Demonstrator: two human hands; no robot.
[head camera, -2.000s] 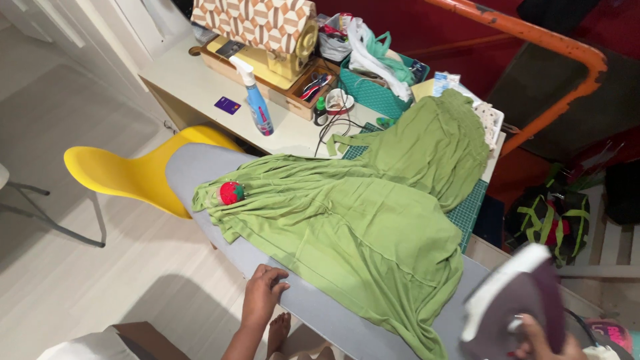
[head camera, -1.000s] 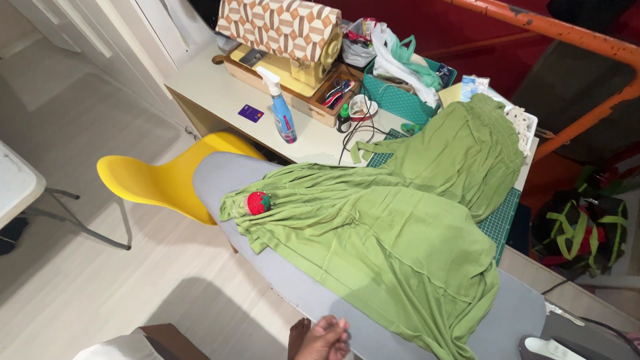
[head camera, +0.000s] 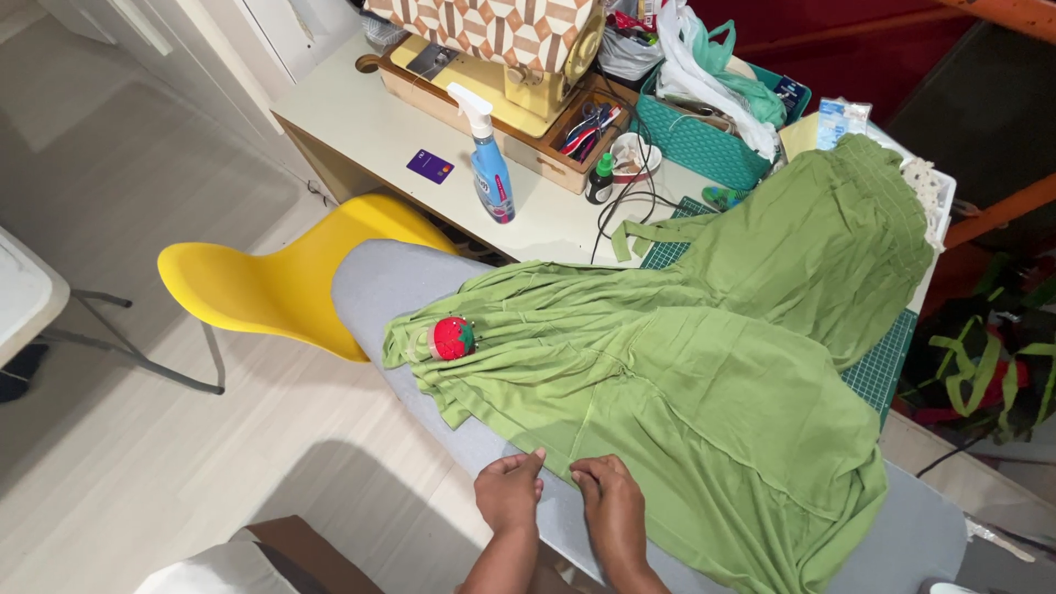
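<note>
A green gathered garment (head camera: 726, 371) lies across the grey ironing board (head camera: 412, 276), its upper part reaching over the desk. At its near edge my left hand (head camera: 510, 492) pinches the hem between thumb and fingers. A short way to the right, my right hand (head camera: 609, 495) has its thumb and index finger closed at the same hem. On the garment's left part rests a red tomato-shaped pincushion (head camera: 453, 338) with a green top and several pins. Only a small white piece of the iron (head camera: 950, 588) shows at the bottom right edge.
On the desk (head camera: 346, 107) stand a covered sewing machine (head camera: 511, 49), a blue spray bottle (head camera: 492, 177), a small dark bottle (head camera: 601, 180), a teal basket (head camera: 701, 144) and a green cutting mat (head camera: 883, 371). A yellow chair (head camera: 264, 285) stands beyond the board's left end.
Two seconds ago my right hand held the iron at the lower right; it has let go and come to the hem. My left hand, earlier on the board's near edge, is now beside it.
</note>
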